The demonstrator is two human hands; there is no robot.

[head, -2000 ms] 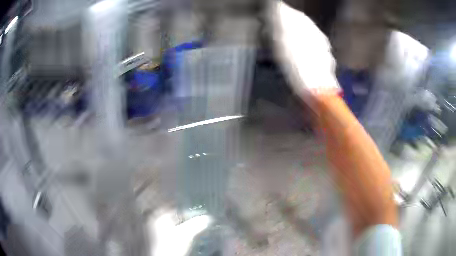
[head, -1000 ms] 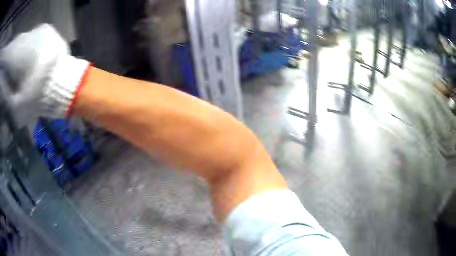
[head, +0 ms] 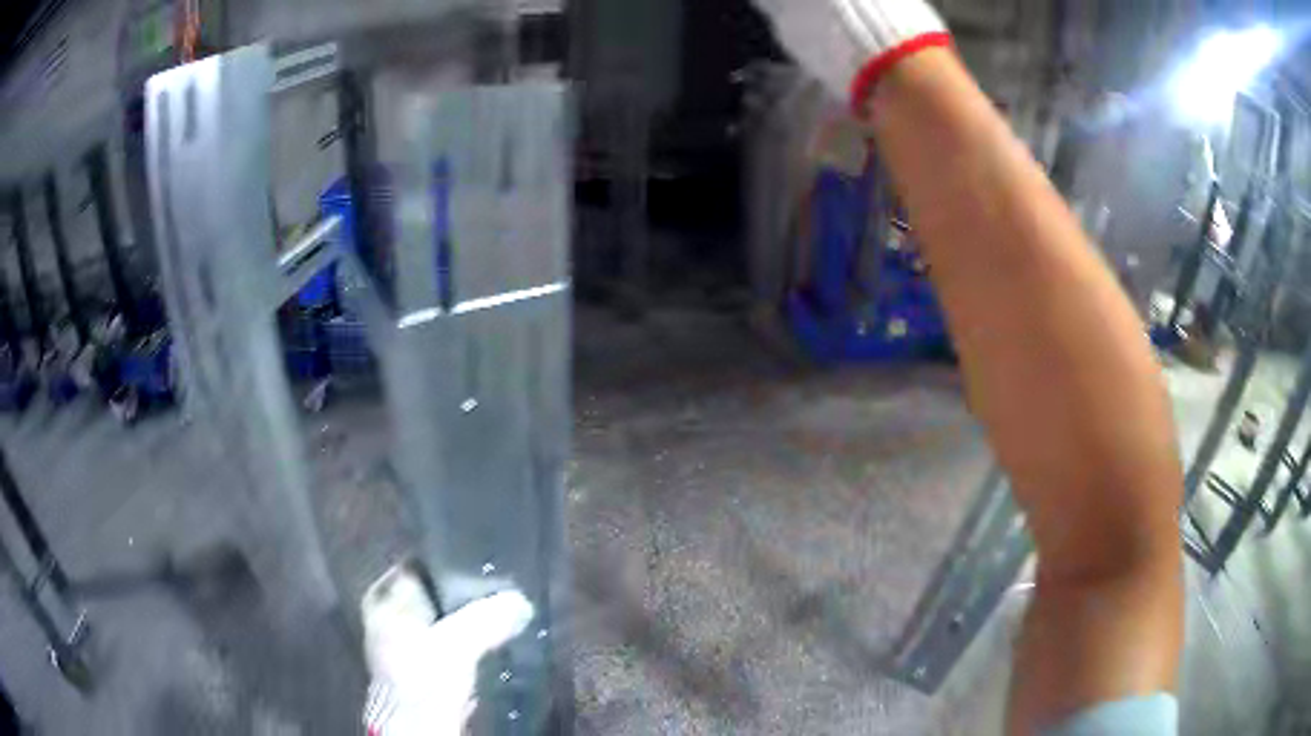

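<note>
A wide grey metal channel point(head: 482, 388) stands upright left of centre, with a bright line across it and small holes. My left hand point(head: 431, 654), in a white glove, is at its lower part, thumb across its face, gripping its left edge. My right hand point(head: 856, 36), in a white glove with a red cuff, is raised at the top edge and cut off there. Its fingers and anything in them are hidden. A second slotted channel point(head: 223, 273) hangs to the left, slightly tilted.
Another channel point(head: 963, 582) slants at the lower right, partly behind my right forearm. Blue crates point(head: 848, 281) stand on the speckled grey floor point(head: 719, 532) behind. Dark narrow uprights point(head: 1251, 374) hang at the far right, others at the left. A bright light shines at the upper right.
The view has swung left. My right hand, at the left edge one second ago, is now at the top, right of centre. My left hand and the wide channel now show clearly.
</note>
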